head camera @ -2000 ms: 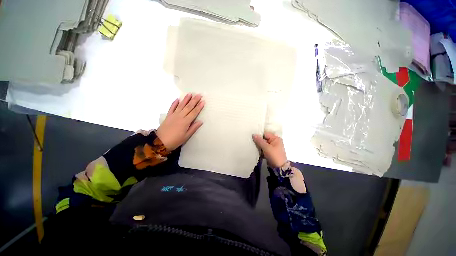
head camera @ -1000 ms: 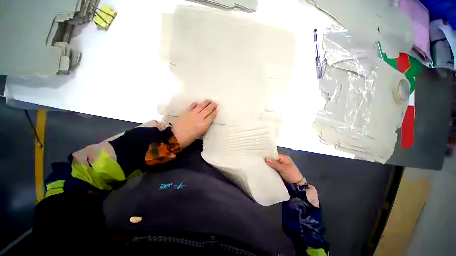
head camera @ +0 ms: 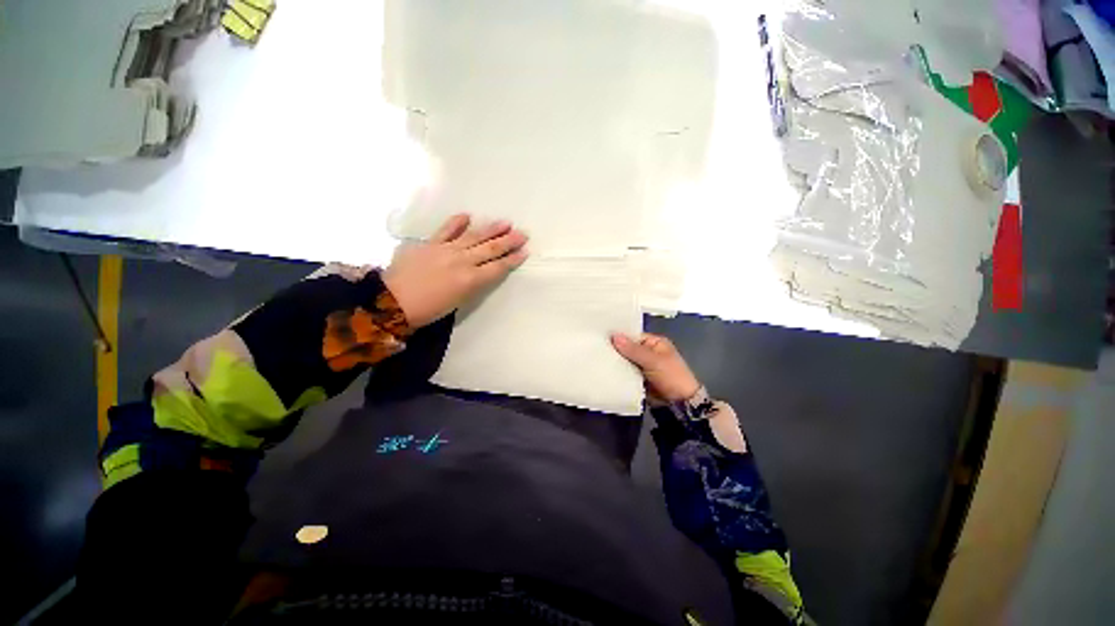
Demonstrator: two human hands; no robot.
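Note:
A pale beige flat panel (head camera: 550, 336) reaches over the table's near edge towards my apron. It lies on or against a larger pale cut panel (head camera: 526, 135) on the white table cover; how many layers there are cannot be told. My left hand (head camera: 459, 267) lies flat, palm down with fingers spread, on the panel's left part. My right hand (head camera: 654, 367) pinches the panel's right edge near its lower corner, thumb on top and fingers mostly hidden beneath.
Stacked notched pieces (head camera: 73, 92) lie at left, with a yellow-black clip (head camera: 248, 17) beside them. At right are a pen (head camera: 773, 73), a plastic-covered stack (head camera: 880, 208), a tape roll (head camera: 983, 162) and red-white-green packaging (head camera: 1008, 257).
The panel's near part bent down and right a second ago; now it lies flatter and straighter. My right hand has moved up and left with its edge. The table view has shifted upward.

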